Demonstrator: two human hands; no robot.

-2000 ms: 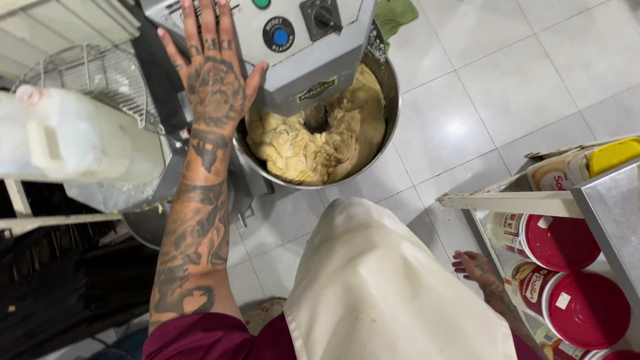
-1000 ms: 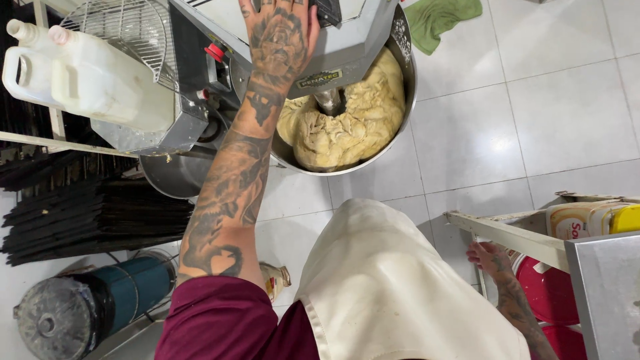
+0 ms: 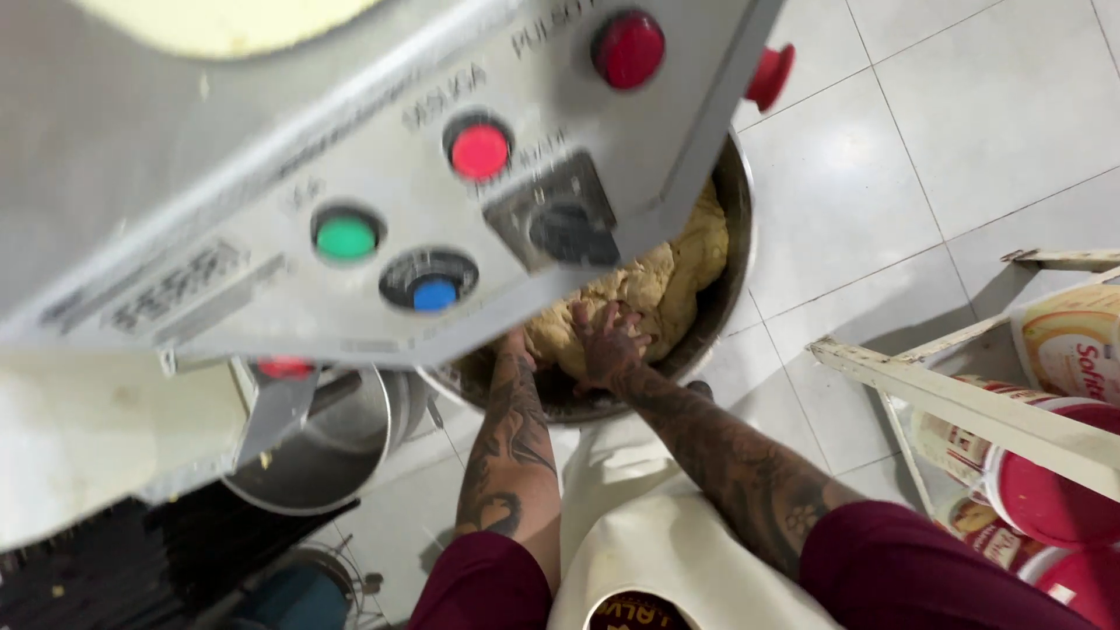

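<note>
Under the mixer's control panel stands a metal mixing bowl with a large mass of yellowish dough in it. My right hand rests on the near side of the dough, fingers spread. Just left of it, my left hand reaches into the bowl at the dough's near left edge; its fingers are partly hidden by dough and the panel. Whether either hand grips dough is not plain. The panel has red, green and blue buttons and a black dial, and covers the bowl's far left part.
A second metal bowl stands at the left, near dark stacked sheets and a blue cylinder. At the right, a cream metal rack holds tubs with red lids. A red knob juts from the mixer's side.
My left hand has left the top of the mixer and come down into the bowl. My right hand has moved from beside the rack onto the dough. The view is now much closer to the panel.
</note>
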